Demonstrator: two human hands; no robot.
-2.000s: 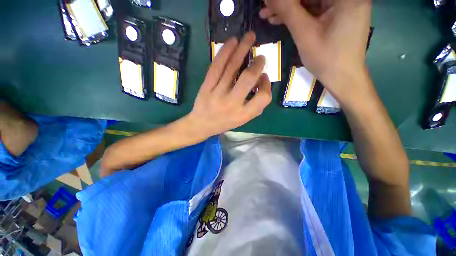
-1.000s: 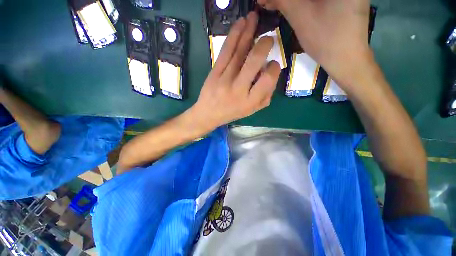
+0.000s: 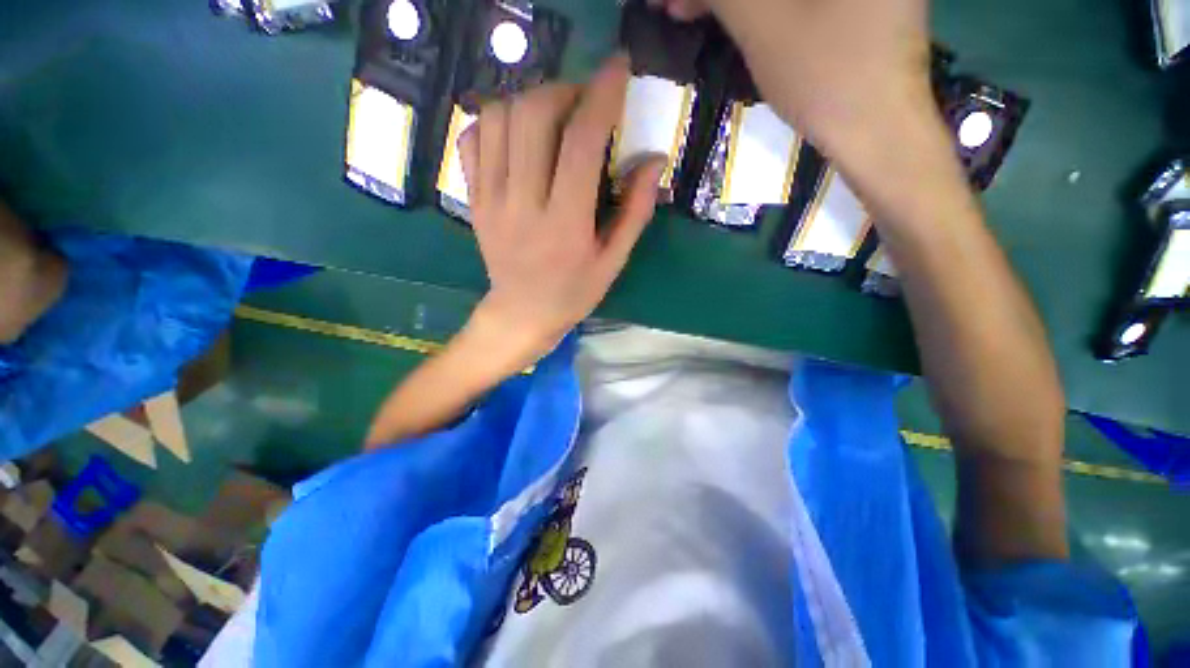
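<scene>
Black phone housings with white panels lie side by side in front of me. My left hand is palm down, with its thumb and forefinger around the lower part of one housing. Its other fingers lie over the neighbouring housing on the left. My right hand is over the upper part of the row. Its fingertips are near the top edge of the picture, by the upper end of the housing at my left hand. What they hold, if anything, is hidden. More housings lie under and beside my right forearm.
A housing lies at the left of the row, with more units at the top left edge. Others lie at the far right of the green surface. A person's blue sleeve is at left, above cardboard and a blue container.
My left hand has moved left and its fingers are less bunched. The housings stand differently in view, and a white disc now shows right of my right wrist. My right hand remains near the top edge.
</scene>
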